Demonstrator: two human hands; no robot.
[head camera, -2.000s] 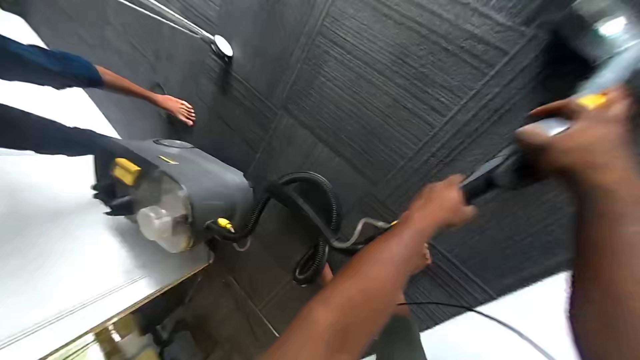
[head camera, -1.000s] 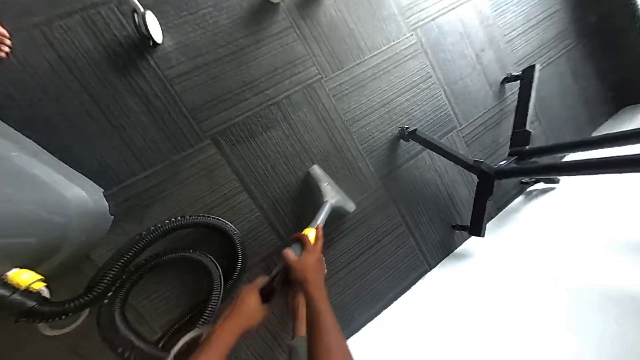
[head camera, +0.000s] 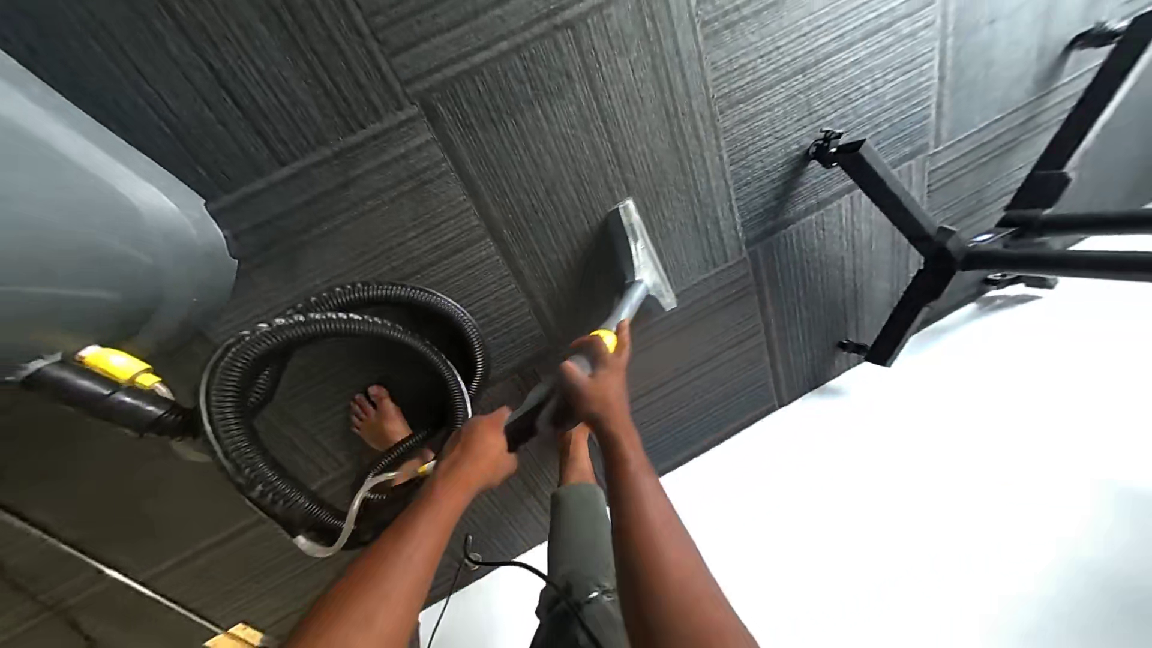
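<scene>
My left hand (head camera: 477, 454) grips the rear of the black handle of a carpet extractor's floor wand (head camera: 627, 306), where the hose joins it. Farther forward, my right hand (head camera: 598, 382) is closed round the wand near its yellow collar. The wide, clear-edged nozzle (head camera: 643, 256) at its tip is at the dark carpet tiles (head camera: 576, 135). A black corrugated hose (head camera: 236, 396) lies in loops left of my hands, with a thin pale tube beside it. It runs to a yellow and black connector (head camera: 117, 367) by the grey machine body (head camera: 99, 207).
At the right stands a black metal frame on castors (head camera: 940, 252). A white surface (head camera: 900, 486) fills the lower right. My bare foot (head camera: 380, 418) is within the hose loop. A thin black cable (head camera: 513, 564) hangs near my trouser leg, and a yellowish object (head camera: 236, 635) lies at the bottom left.
The view has swung from the machine and a person's hand to the wheeled frame. The wand nozzle, at the upper right edge two seconds ago, is now near the middle over the carpet.
</scene>
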